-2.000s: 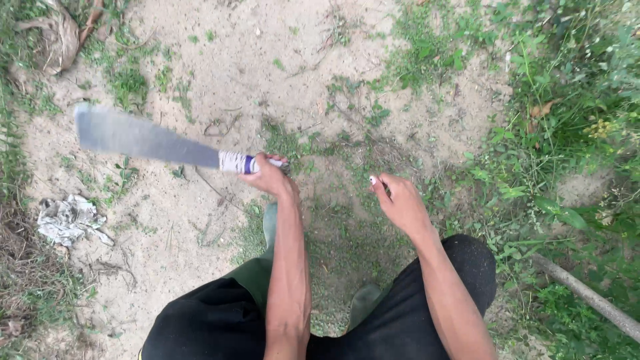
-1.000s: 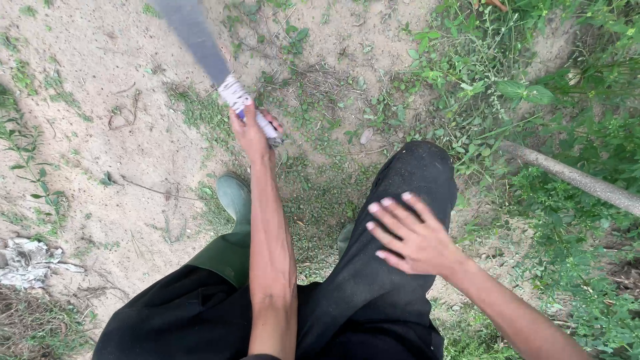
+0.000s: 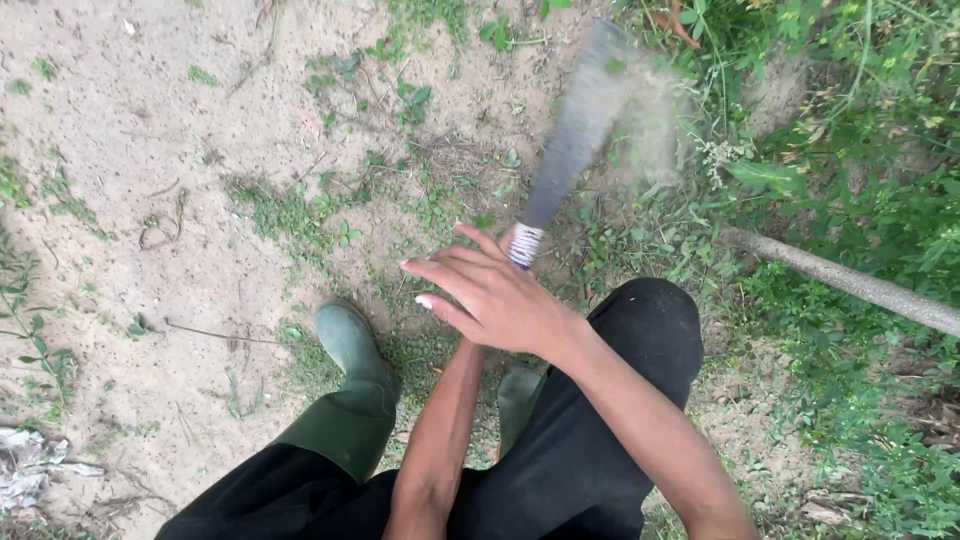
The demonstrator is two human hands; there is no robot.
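Note:
A machete (image 3: 570, 142) with a cord-wrapped handle points up and to the right, its blade blurred over soil and low weeds. My left hand (image 3: 513, 244) grips the handle, mostly hidden beneath the other hand. Above it, my right hand (image 3: 491, 296) is spread with its fingers toward the left and holds nothing; whether the two hands touch cannot be told. A blurred pale patch, perhaps dust, lies right of the blade. Low green weeds (image 3: 292, 214) grow left of the hands.
A green rubber boot (image 3: 349, 337) stands left of my forearms, the other (image 3: 517, 397) between my legs. At the right a grey wooden pole (image 3: 847, 279) lies among dense green plants (image 3: 862, 420). Crumpled whitish material (image 3: 26, 469) lies at the lower left.
The machete has swung from the left over to the upper right, still in my left hand. My right hand has left my knee and now crosses over the left hand.

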